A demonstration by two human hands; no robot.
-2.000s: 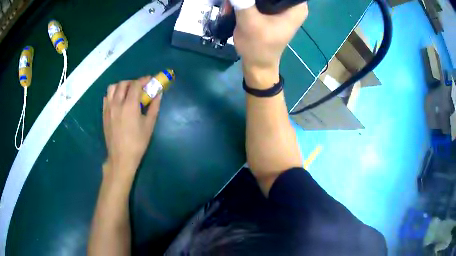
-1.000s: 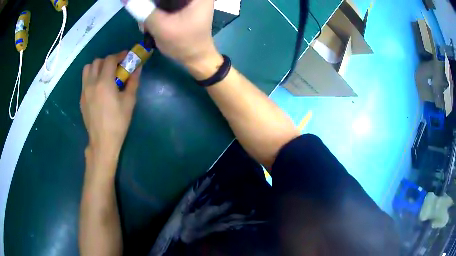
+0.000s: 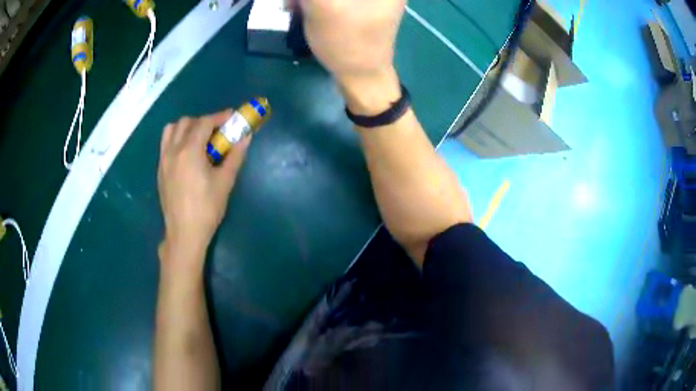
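My left hand (image 3: 191, 172) holds a yellow corded unit (image 3: 238, 130) with blue bands and a white label between thumb and fingers, tilted up to the right over the dark green surface. No cord of this unit shows. My right hand (image 3: 355, 38) is at the top edge, partly cut off, with a black band on the wrist. Its fingers and whatever they hold are out of the picture. The screw feeder (image 3: 270, 32), a white-grey box with a dark front, is partly visible just left of my right hand.
Other yellow units with white cords lie at left, one upright in view (image 3: 82, 46), one at the top (image 3: 140, 8). A curved white-grey rail (image 3: 99, 156) runs between them and me. A thick black cable hangs at right before an open cardboard box (image 3: 511, 126) on the blue floor side.
Since one second ago my right hand has moved up and right, away from the held unit's upper end. The unit stays in my left hand. The view has shifted.
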